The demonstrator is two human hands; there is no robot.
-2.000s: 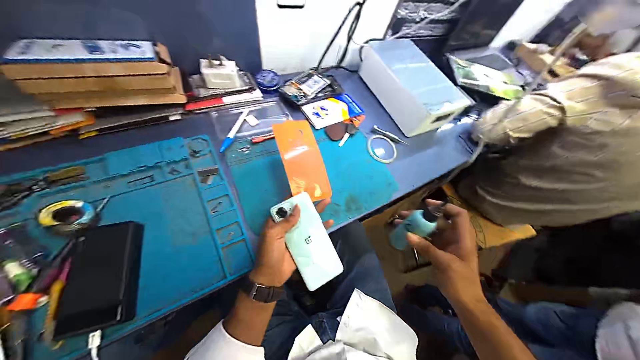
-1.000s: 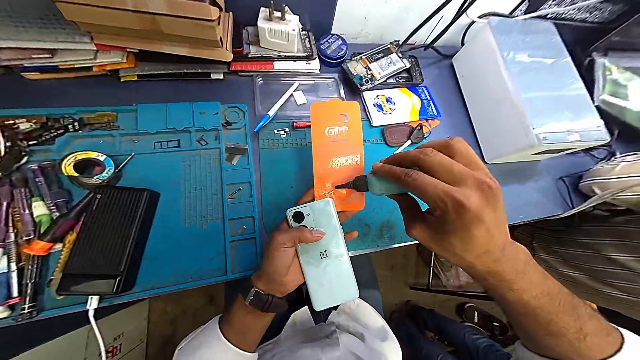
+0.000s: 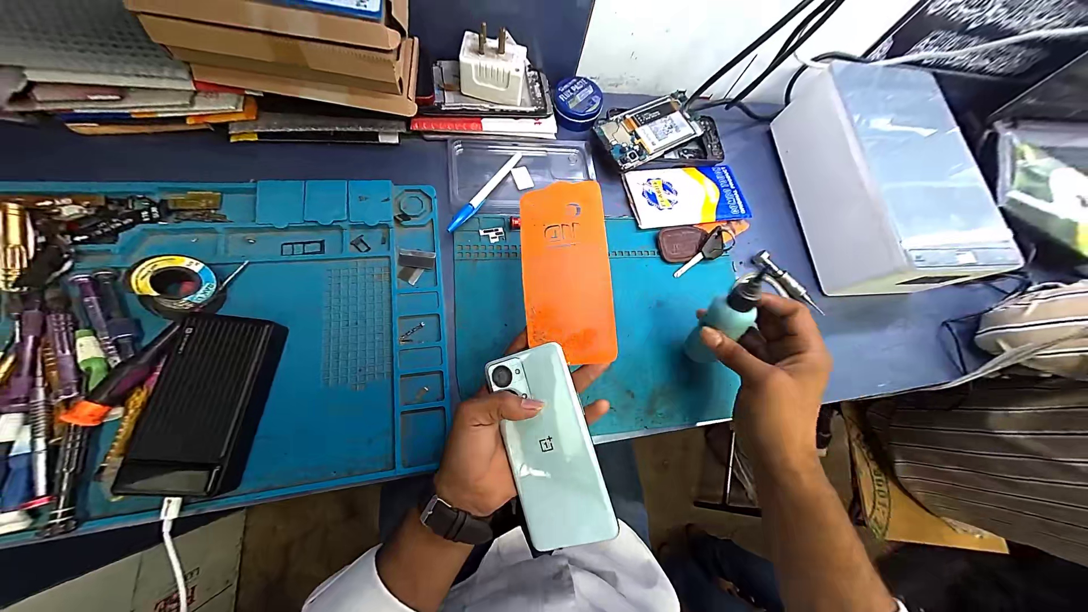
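A pale green OnePlus smartphone (image 3: 565, 480), back side up, lies in my left hand (image 3: 484, 442), its thumb on the back just below the camera lenses. The fingers of that hand also reach under the lower end of an orange plastic sheet (image 3: 568, 272), which extends away from the phone over the mat. To the right, my right hand (image 3: 778, 374) holds a small bottle of pale teal liquid (image 3: 721, 327) with a black nozzle, upright and slightly tilted, apart from the phone and the sheet.
Blue silicone repair mats (image 3: 357, 425) cover the bench. Screwdrivers (image 3: 64, 357), a tape roll (image 3: 174, 285) and a black power bank (image 3: 204, 404) with a white cable lie left. Behind are an opened phone (image 3: 654, 132) and keys (image 3: 710, 246); a grey box (image 3: 892, 178) stands right, near a person in striped clothing (image 3: 994, 459).
My right hand with the bottle has moved right, away from the orange sheet; a second ago the nozzle was over the sheet's lower end. The phone remains in my left hand.
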